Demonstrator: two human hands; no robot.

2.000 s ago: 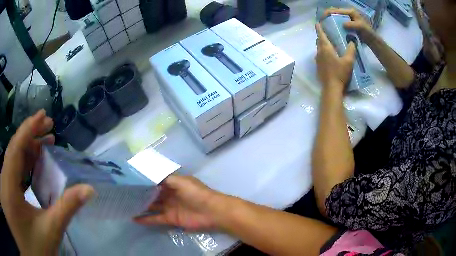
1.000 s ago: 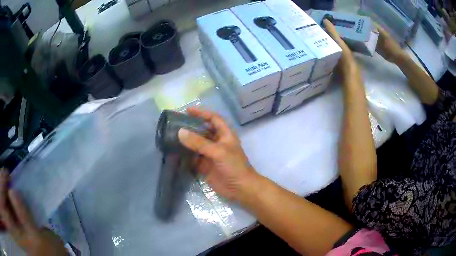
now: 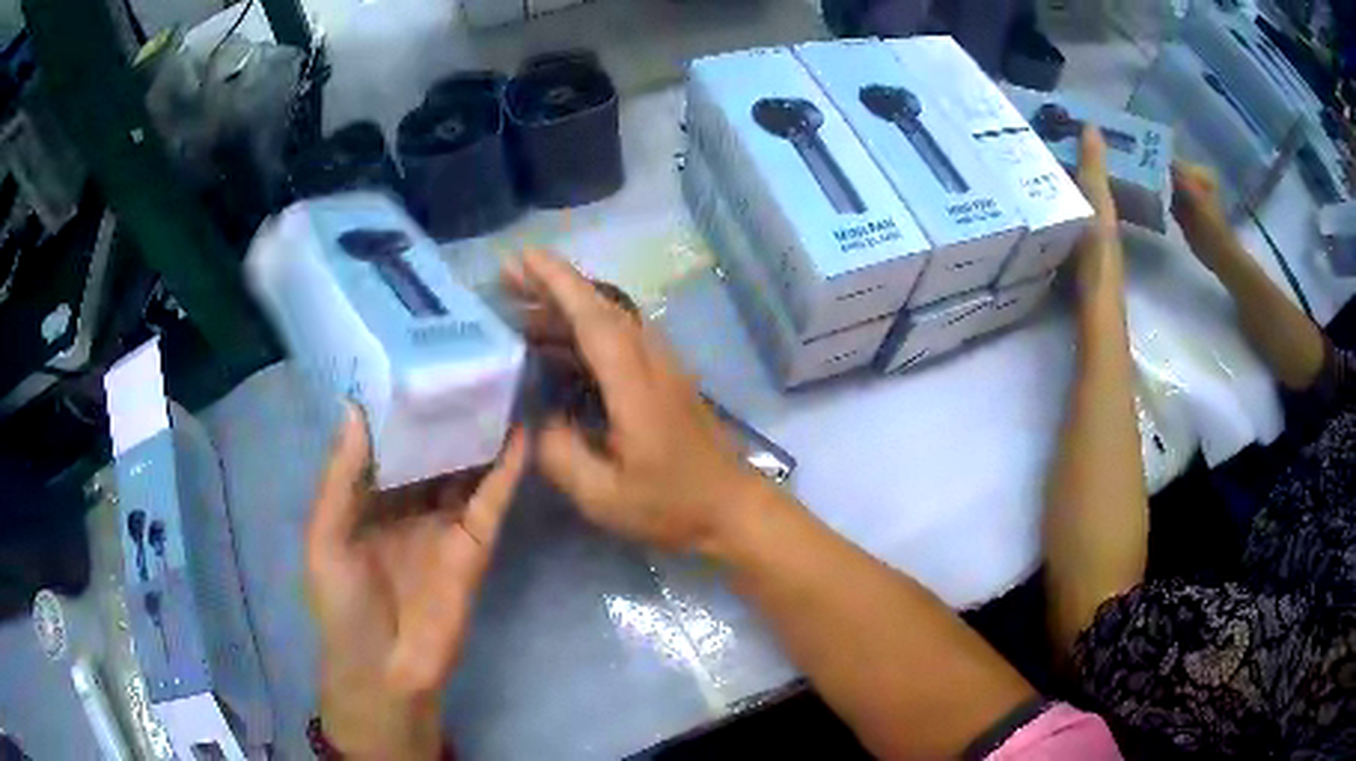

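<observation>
My left hand (image 3: pixel 394 595) holds a closed blue-white retail box (image 3: pixel 431 335) from below, its fan picture facing up. My right hand (image 3: pixel 632 416) is just right of this box, with thumb and fingers apart around a dark handheld fan. The fan's head is mostly hidden behind the fingers; its handle (image 3: pixel 747 443) points down to the right. Whether the fingers grip it cannot be told. Another printed box (image 3: pixel 167 572) with a raised white flap lies at the left.
Closed boxes (image 3: pixel 892 193) are stacked right of centre. Dark cup-like holders (image 3: pixel 562 127) stand at the back. A white round grille (image 3: pixel 51 625) shows at the left edge. A neighbour's hands hold a box (image 3: pixel 1108 149) at the right; more boxes lie behind. A green post (image 3: pixel 164 193) stands back left.
The box in my left hand has come up from the lower left towards the centre and now lies beside my right hand. The dark fan, earlier hanging from my right hand, now points down to the right.
</observation>
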